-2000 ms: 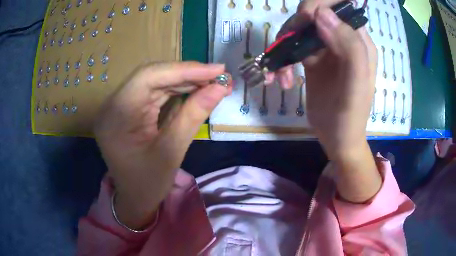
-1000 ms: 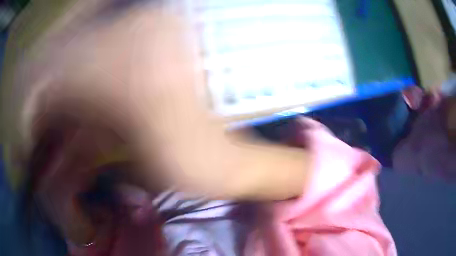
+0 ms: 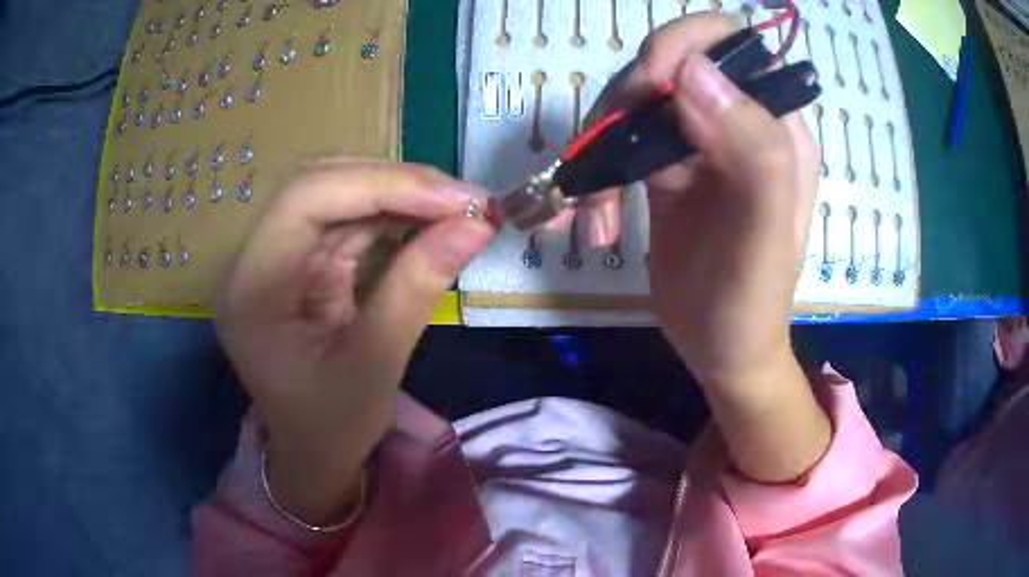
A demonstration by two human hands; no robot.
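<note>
My left hand [image 3: 350,248] pinches a small silver metal piece [image 3: 473,210] between thumb and forefinger. My right hand [image 3: 722,169] is closed around pliers [image 3: 643,143] with black handles and red edging. The short metal jaws point left and meet or nearly meet the piece at my left fingertips; whether they grip it cannot be told. The white foam tray [image 3: 481,266], with dumbbell-shaped slots and silver ends in its front row, lies behind my right hand. The brown cardboard board [image 3: 305,124] at the left holds rows of silver pieces.
The green mat [image 3: 432,101] shows between the boards. A pale yellow note [image 3: 934,32] and a blue pen [image 3: 960,99] lie at the right. Yellow and blue tape [image 3: 970,307] edges the bench. A pink sleeve of another person [image 3: 993,440] shows at the right edge. A dark cable is at upper left.
The view and hands were strongly blurred a second ago, with my arm across the left side. Now both hands are together again, and the plier jaws are closer to my left fingertips than two seconds ago.
</note>
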